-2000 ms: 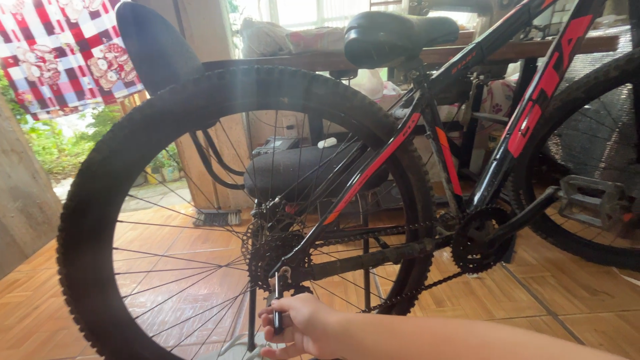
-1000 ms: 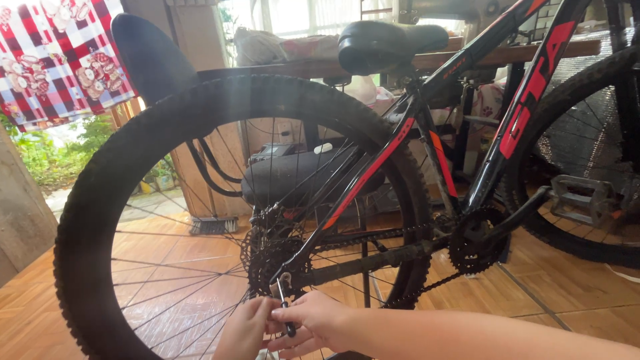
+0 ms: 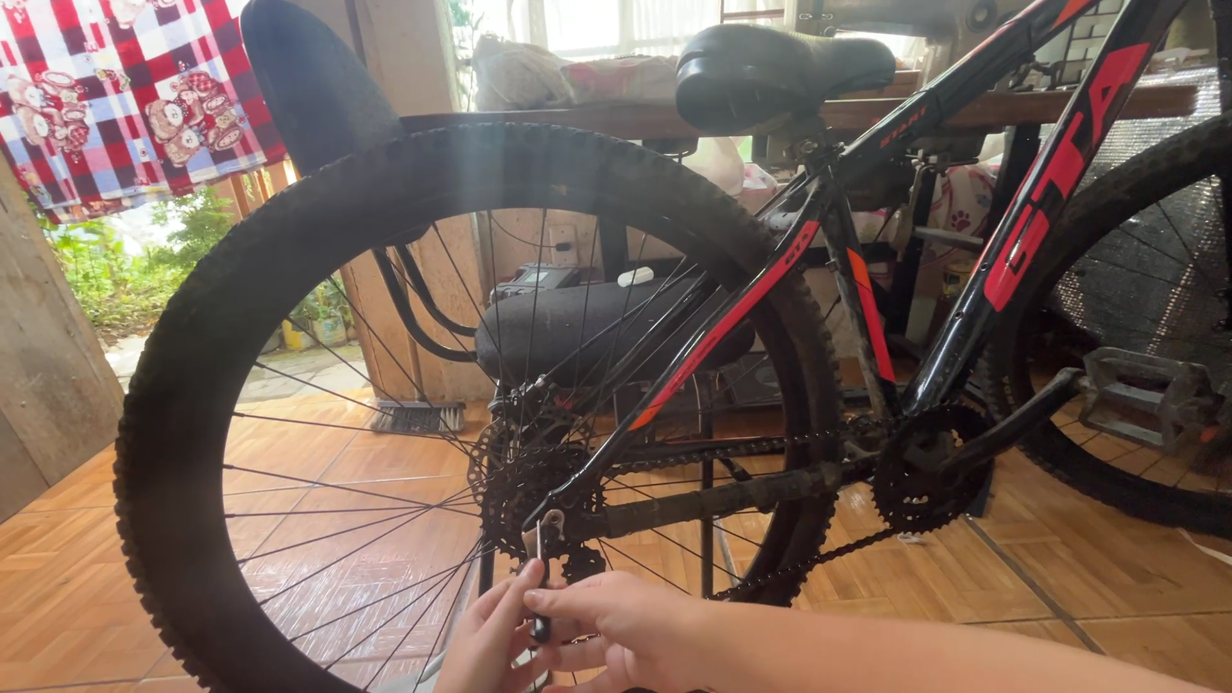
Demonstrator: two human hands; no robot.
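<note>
A black and red mountain bike [image 3: 1035, 192] stands side-on, its rear wheel [image 3: 183, 356] at the left. My right hand [image 3: 616, 616] holds a slim hand tool [image 3: 541, 577] with a metal shaft and a dark handle. The tool stands nearly upright, its upper end at the rear dropout [image 3: 549, 523] below the cassette [image 3: 529, 491]; its exact tip is hard to make out. My left hand [image 3: 491, 630] is beside the right one, fingers on the same tool. The rear derailleur [image 3: 582, 563] is just behind the hands, partly hidden, with the chain [image 3: 818, 558] running forward from it.
Behind the wheel stands a dark padded seat [image 3: 577, 332] with curved black tubes. A brush [image 3: 419, 416] lies on the tiled floor [image 3: 1136, 577] by the wooden post. A wooden table [image 3: 1136, 104] is behind the saddle [image 3: 770, 77]. The crank and pedal [image 3: 1145, 397] jut out at the right.
My left hand, not in view two seconds ago, has come in from below and joined my right hand at the tool. The right hand still holds the tool at the rear dropout.
</note>
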